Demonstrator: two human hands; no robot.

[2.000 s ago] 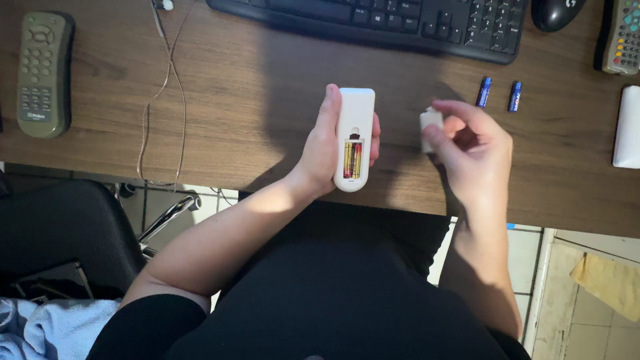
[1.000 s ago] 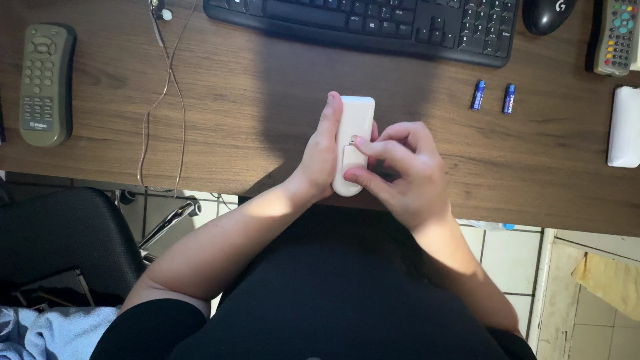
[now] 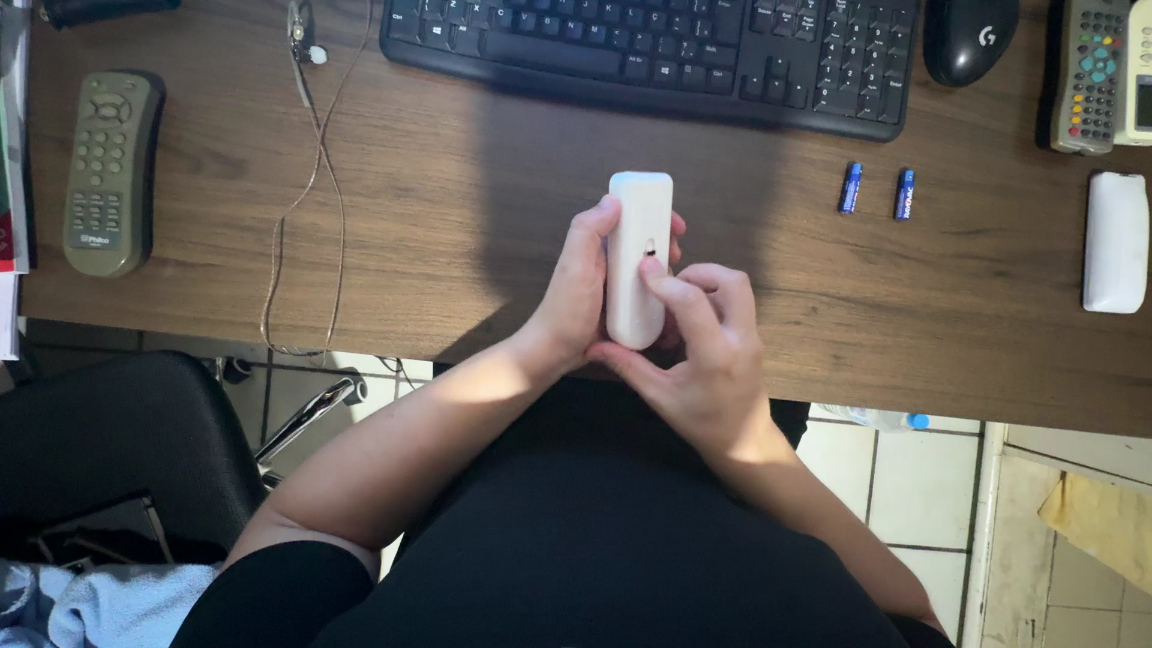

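Observation:
A white remote control [image 3: 637,297] is held back side up over the desk's front edge, its battery cover in place over the compartment. My left hand [image 3: 576,283] wraps its left side, with fingertips showing past the right side. With the index finger of my right hand [image 3: 706,351] I touch the cover near its small notch; the thumb lies by the remote's lower end. Two blue AAA-type batteries, one [image 3: 850,188] left of the other [image 3: 904,194], lie on the desk to the right.
Behind the remote is a black keyboard [image 3: 648,54], with a black mouse [image 3: 970,40] beside it. A grey remote [image 3: 108,175] and earphone cable [image 3: 310,189] lie left. At right are another remote [image 3: 1087,81] and a white case-like object [image 3: 1116,243]. A black chair [image 3: 117,450] stands lower left.
My right hand has come from the right to the remote with the small white cover. The compartment, open with batteries showing two seconds ago, is now covered.

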